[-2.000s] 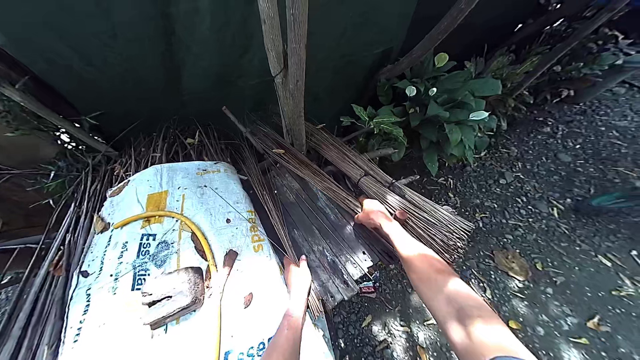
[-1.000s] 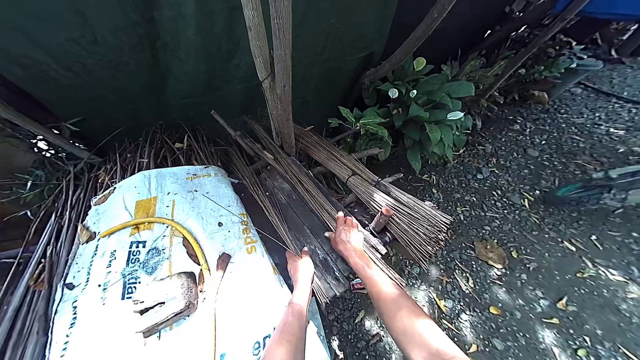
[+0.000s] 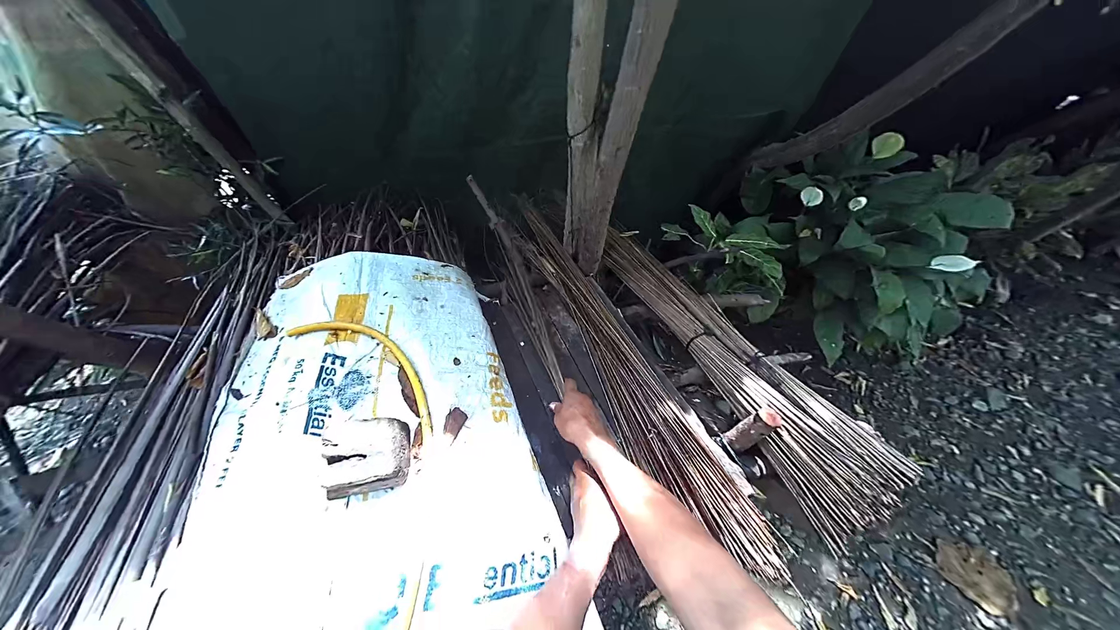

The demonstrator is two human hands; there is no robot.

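Observation:
Beside the sack's right edge, my right hand [image 3: 579, 418] is closed around a thin bundle of sticks [image 3: 535, 328] that slants up toward the forked wooden post. My left hand [image 3: 588, 494] is just below it, partly hidden by the right forearm; its fingers do not show clearly. To the right of both hands lies a larger stick bundle [image 3: 647, 398], fanned at its near end. Farther right, another stick bundle [image 3: 744, 376] is tied with a dark band. Dark wooden boards [image 3: 534, 385] show beneath the thin bundle.
A white feed sack [image 3: 306, 525] on the left carries a yellow hose [image 3: 394, 346] and a wood block [image 3: 367, 457]. Long sticks [image 3: 149, 420] lie beyond its left side. A forked post [image 3: 599, 131], leafy plants [image 3: 884, 254] and a short log stub [image 3: 754, 429] stand around; gravel is at right.
My right hand has moved left, off the middle bundle and onto the thin bundle beside the sack. The middle bundle now lies to the right of both hands.

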